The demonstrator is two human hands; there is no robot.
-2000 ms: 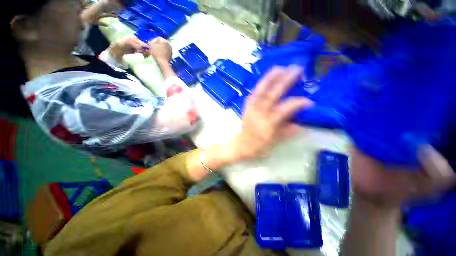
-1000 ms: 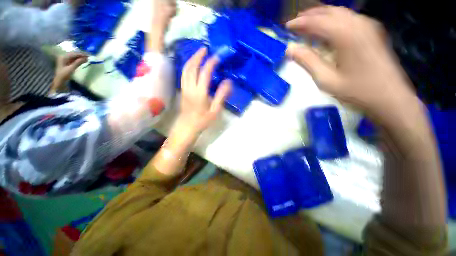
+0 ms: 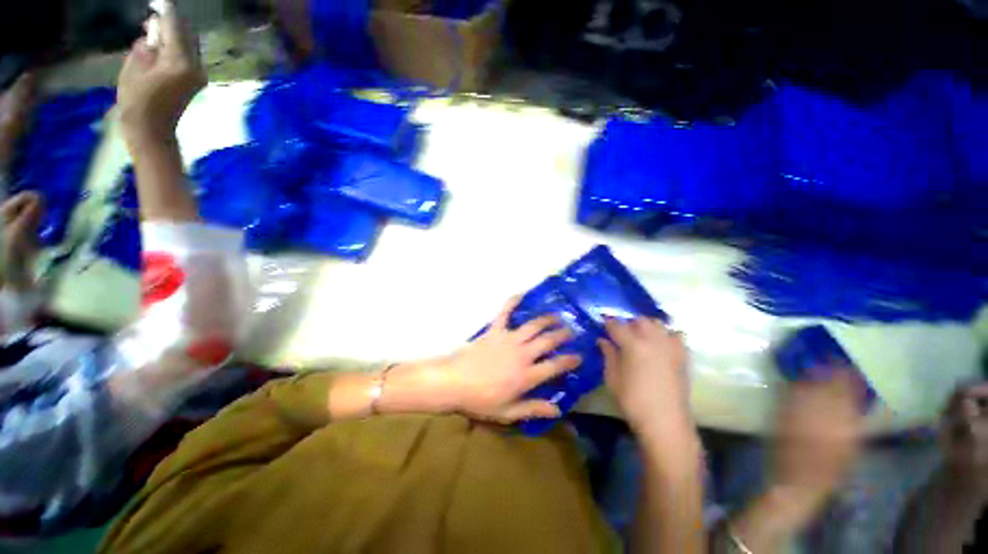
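Note:
Blue plastic cases (image 3: 607, 284) lie close together on the pale table in front of me, at slightly different angles. My left hand (image 3: 518, 366) is spread over the left cases, its fingers across the top and sides. My right hand (image 3: 647, 373) has its fingertips on the lower right part of the cases. Both hands touch them. The hands hide much of the cases, and blur hides their exact count and any cords.
A pile of blue cases (image 3: 379, 186) lies left of centre. A long blue bank (image 3: 693, 168) and loose blue cords (image 3: 856, 284) are at right. A cardboard box (image 3: 439, 45) stands behind. A neighbour's arm (image 3: 168, 189) is at left; another person's hand (image 3: 820, 427) touches a blue case (image 3: 820, 352) at right.
The view has turned and levelled. Both my hands have come down from the air onto the nearby cases, which now lie closer together. The left neighbour's hand is raised.

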